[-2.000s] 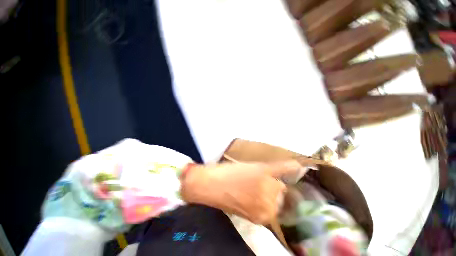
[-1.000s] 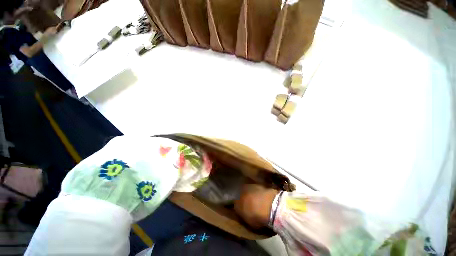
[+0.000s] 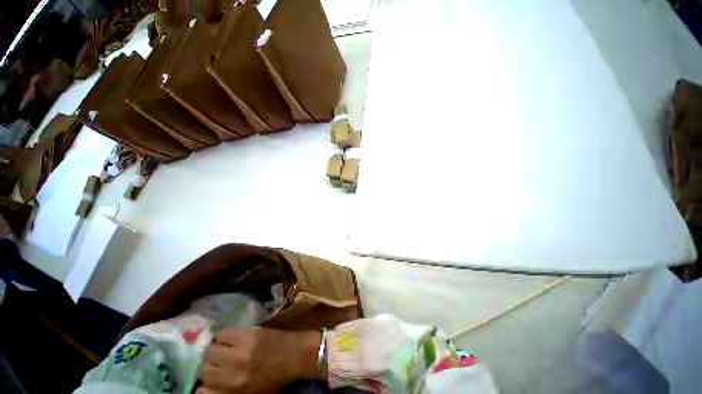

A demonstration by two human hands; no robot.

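A brown handbag [image 3: 323, 281] lies open at the near table edge, its dark mouth facing up. Something greyish and crumpled shows inside, too blurred to name surely. My left hand is hidden; its floral sleeve [image 3: 165, 350] reaches into the bag mouth. My right hand [image 3: 250, 358] is at the bag's near side, fingers curled, and appears to grip the near rim, which it mostly covers. A large stack of white tissue sheets [image 3: 493, 146] lies to the right beyond the bag.
A row of upright brown bags [image 3: 231, 73] stands at the back left. Small tan bundles [image 3: 342, 169] lie beside it, others farther left. A white box [image 3: 96, 250] stands at the left edge. Flat brown pieces [image 3: 685, 169] lie at far right. A grey blurred shape [image 3: 623, 365] is at lower right.
The view has swung right, bringing the whole tissue stack into sight. My right hand has come out of the bag mouth to its near side. My left sleeve still reaches into the bag.
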